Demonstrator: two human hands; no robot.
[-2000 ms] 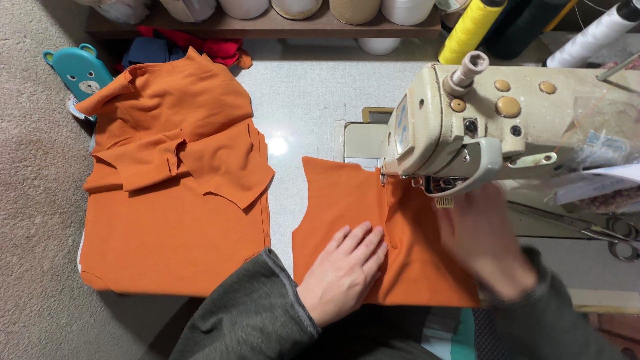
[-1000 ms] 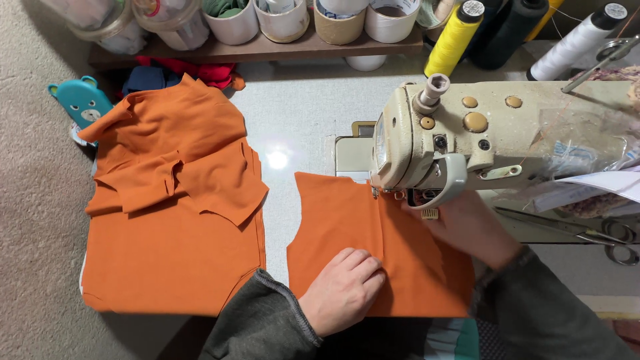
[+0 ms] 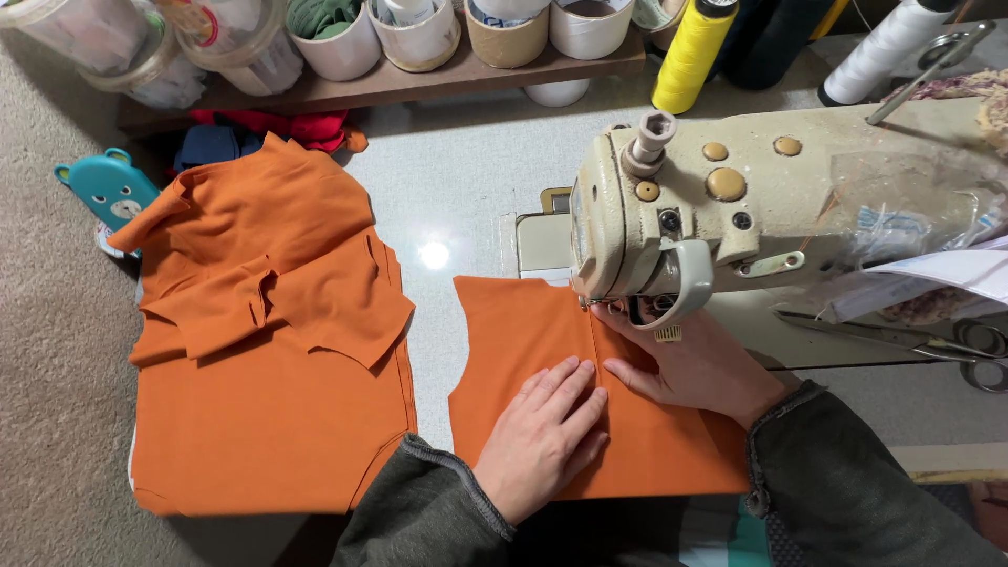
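An orange fabric piece (image 3: 528,339) lies flat under the head of a cream sewing machine (image 3: 701,189), with a seam or fold line running down from the needle area. My left hand (image 3: 547,429) rests flat on the fabric, left of that line, its fingers slightly apart. My right hand (image 3: 685,362) lies on the fabric just right of the line, thumb extended; its fingertips reach beside the presser foot, partly hidden by the machine's finger lever. Neither hand visibly grips the cloth. Left of the piece is a stack of cut orange fabric (image 3: 268,425).
A wooden shelf (image 3: 378,87) holds several round containers at the back. A yellow thread cone (image 3: 693,59) and a white thread cone (image 3: 886,55) stand behind the machine. Metal scissors (image 3: 906,339) lie at the right. A teal bear-shaped item (image 3: 110,189) is beside the stack.
My right hand has settled onto the fabric near the needle, with its thumb now beside the line. My left hand stays on the cloth. The view has shifted somewhat.
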